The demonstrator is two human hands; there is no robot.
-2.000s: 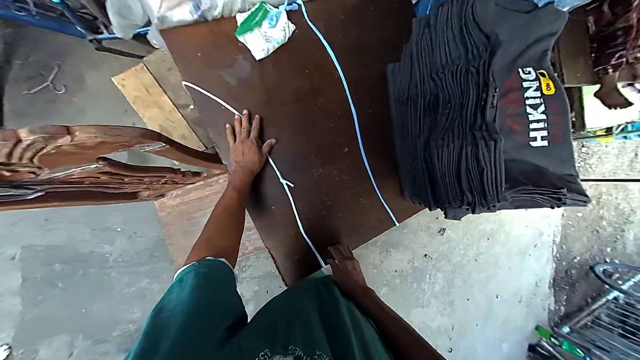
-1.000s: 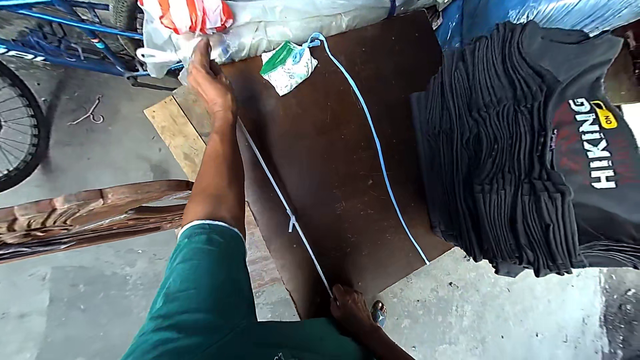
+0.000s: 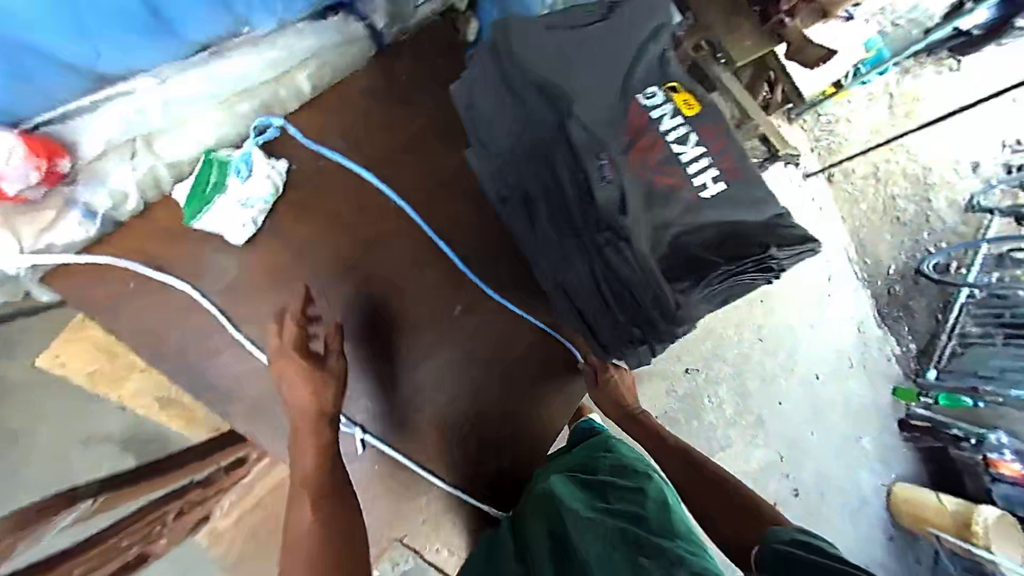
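A white cord point(image 3: 204, 302) and a light blue cord point(image 3: 436, 238) run across a dark brown board point(image 3: 400, 320). My left hand point(image 3: 308, 364) is raised over the board by the white cord, fingers apart, holding nothing. My right hand point(image 3: 610, 386) pinches the near end of the blue cord at the board's right edge. The blue cord's far end has a knot or loop beside a white and green plastic wrapper point(image 3: 236, 196). A small knot point(image 3: 358, 436) shows in the white cord below my left wrist. A stack of dark grey printed T-shirts point(image 3: 592, 184) rests at the right of the board.
White plastic-wrapped bundles point(image 3: 128, 168) and a blue sheet point(image 3: 144, 40) border the far side. A carved wooden piece point(image 3: 120, 496) lies lower left, near a light plywood piece point(image 3: 120, 380). At right are a metal rack point(image 3: 972, 312) and a green bottle point(image 3: 936, 398).
My left hand has come back from the far bundles to above the board. My right hand has moved from the white cord's near end to the blue cord's end. The view has turned.
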